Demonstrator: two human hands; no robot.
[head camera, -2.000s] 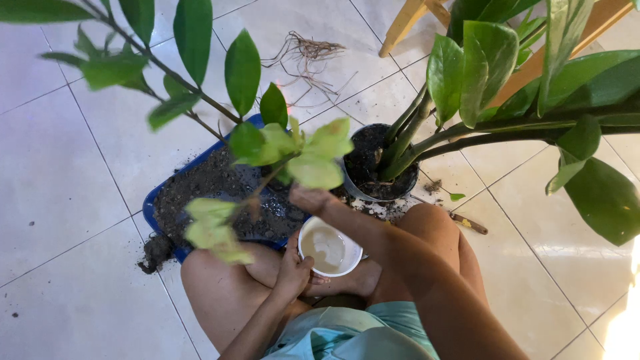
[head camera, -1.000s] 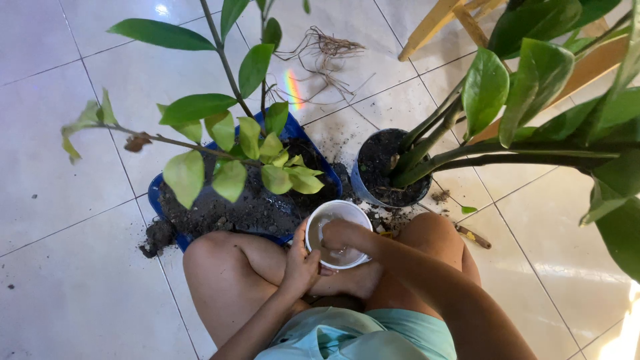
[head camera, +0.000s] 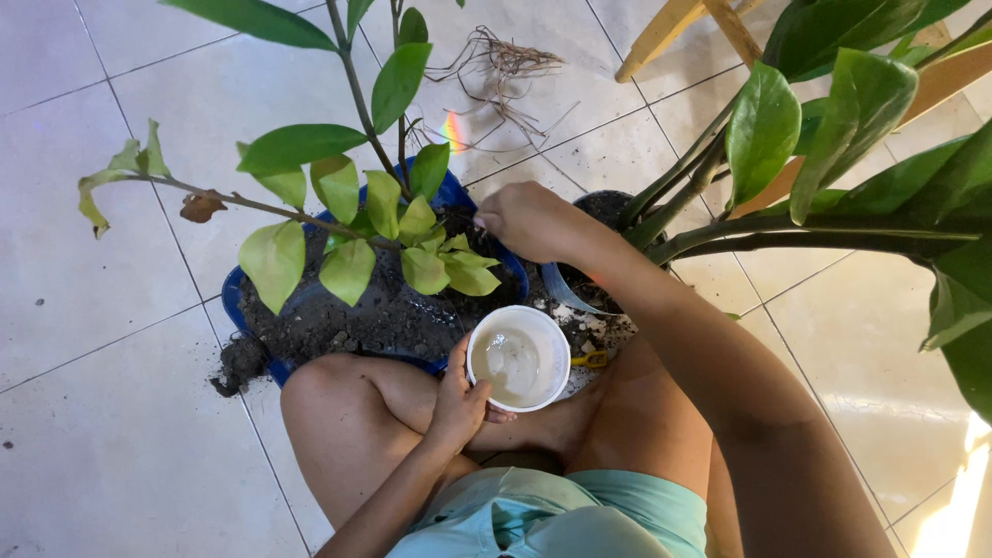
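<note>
My left hand (head camera: 463, 399) grips the rim and side of a white plastic tub (head camera: 518, 358) with cloudy water in it, held above my crossed legs. My right hand (head camera: 518, 221) is over the right back edge of a blue tray (head camera: 232, 298) of dark soil (head camera: 372, 325), fingers bent and pointing left; what lies between its fingertips cannot be made out. Just left of that hand, a leafy plant (head camera: 360, 101) with green and yellowing leaves rises over the tray.
Right of the tray stands a pot (head camera: 564, 288) with thick-stemmed green plants (head camera: 763, 139). Dry roots (head camera: 504, 58) lie on the tiled floor behind. A yellow plastic handle (head camera: 590, 359) shows beside the tub. Wooden legs (head camera: 670, 35) stand at the back right. A soil clump (head camera: 242, 360) sits at the tray's left corner.
My right hand was inside the tub a second ago and is now up and forward over the tray's edge. My left hand has kept hold of the tub.
</note>
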